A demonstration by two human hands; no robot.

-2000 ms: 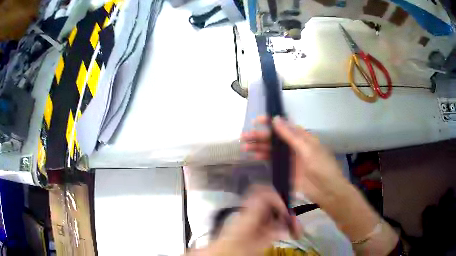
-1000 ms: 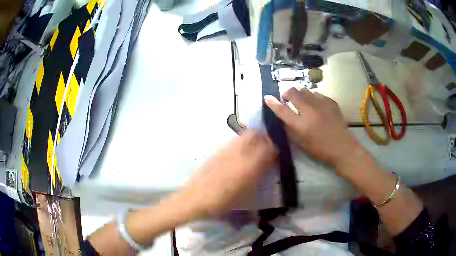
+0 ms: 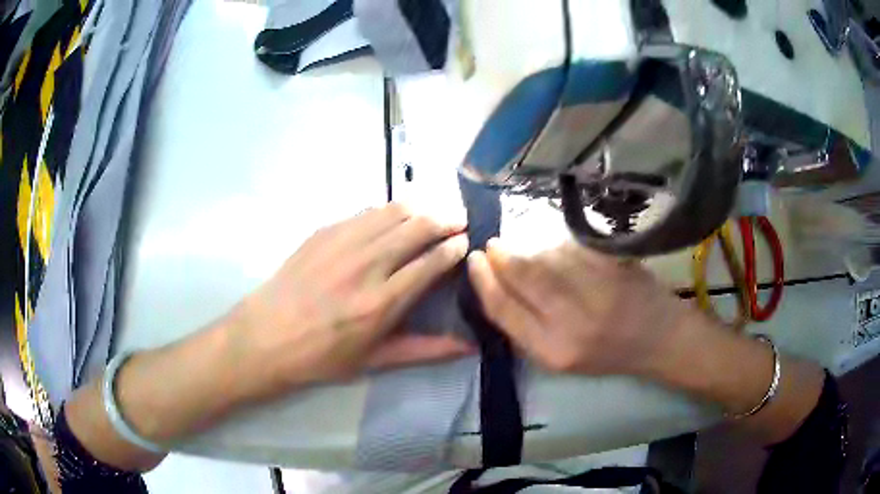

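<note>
A grey striped cut piece (image 3: 410, 410) lies at the table's front edge, with a black strip (image 3: 500, 410) along its right side. The strip runs up to the sewing machine (image 3: 598, 116), whose head hides the needle area. My left hand (image 3: 352, 289) lies on the grey piece, its fingertips at the strip's left edge. My right hand (image 3: 579, 309) has its fingertips on the strip, close to my left fingertips. Both hands hold the work just in front of the machine head.
Grey cut pieces (image 3: 96, 183) lie stacked at left beside yellow-and-black striped tape (image 3: 37, 193). Scissors (image 3: 762, 270) lie right of the machine head, partly hidden by it. Grey pieces with black edging (image 3: 410, 34) lie behind the work.
My left hand has moved forward and now rests flat by the strip, fingertips near my right hand's. The view has come closer, and the machine head covers more of it.
</note>
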